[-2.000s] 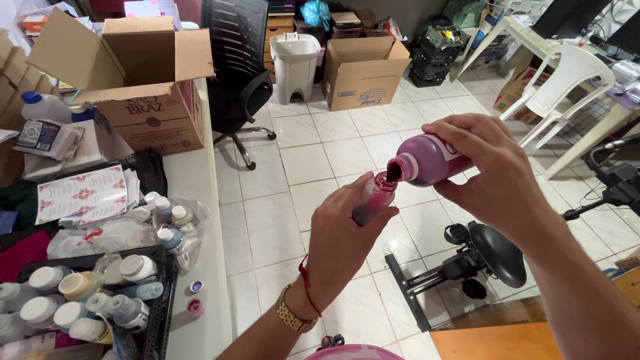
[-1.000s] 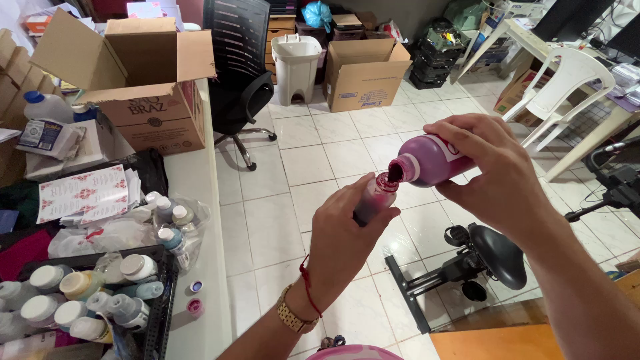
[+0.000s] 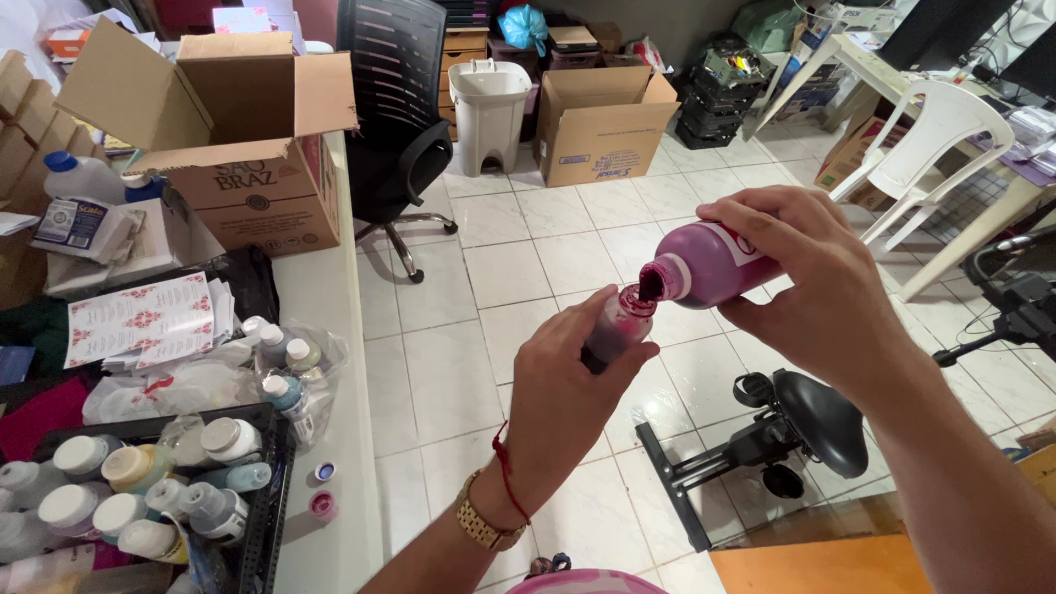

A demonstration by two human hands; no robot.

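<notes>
My left hand (image 3: pixel 569 371) is closed around a small clear plastic bottle (image 3: pixel 620 323), open at the top, its neck stained magenta and dark liquid inside. My right hand (image 3: pixel 813 280) grips a larger magenta bottle (image 3: pixel 711 266) with a pale label, tilted on its side. The mouth of the larger bottle rests at or just over the small bottle's mouth; whether liquid is flowing cannot be made out. Two small caps, one with a blue inside (image 3: pixel 324 471) and one pink (image 3: pixel 322 505), lie on the white table edge to the left.
On the white table (image 3: pixel 330 330) stand a black crate (image 3: pixel 276 495) of capped bottles, printed sheets (image 3: pixel 140 318) and an open cardboard box (image 3: pixel 247 198). Beyond are a black office chair (image 3: pixel 396 124), a white bin (image 3: pixel 489 115) and another box (image 3: pixel 606 124). A black bike seat (image 3: pixel 821 421) is below my right forearm.
</notes>
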